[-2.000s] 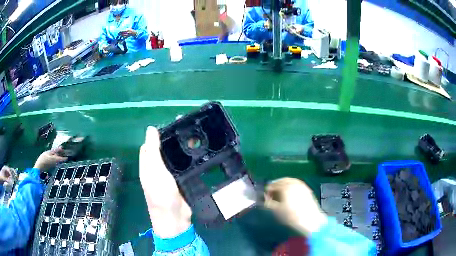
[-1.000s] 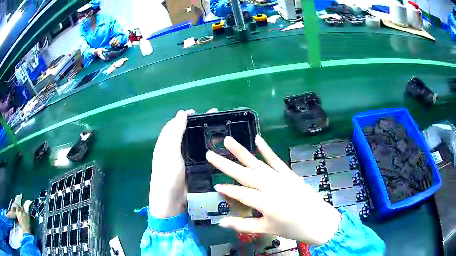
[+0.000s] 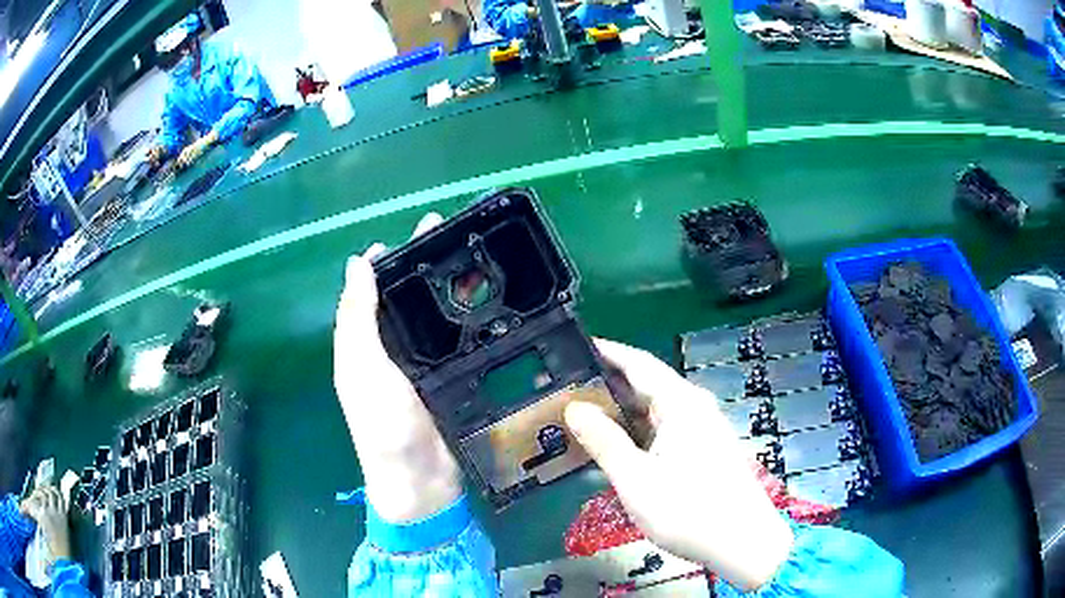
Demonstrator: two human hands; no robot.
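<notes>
My left hand point(image 3: 391, 391) holds the open black device housing point(image 3: 479, 286) by its left side. The housing's upper half has a round hole; its lower half has a rectangular opening. A silvery plate point(image 3: 514, 444) with a small black hook-shaped mark lies on the lower half. My right hand point(image 3: 689, 467) grips the housing's lower right edge, thumb on the plate. More silvery plates point(image 3: 572, 577) lie below, beside a red antistatic bubble bag point(image 3: 601, 525) partly hidden by my right hand. A group of plates point(image 3: 800, 411) lies to the right.
A blue bin point(image 3: 860, 362) of dark flat pieces stands at right. Other black housings point(image 3: 736, 250) lie on the green bench point(image 3: 444, 158). Blister trays point(image 3: 175, 491) stand at left. Another worker's hands point(image 3: 49, 514) are at far left, and a person point(image 3: 210, 88) sits across.
My right hand has moved from over the housing to its lower right edge. The housing has tilted and its plate now shows flat on the lower half. The red bag shows more.
</notes>
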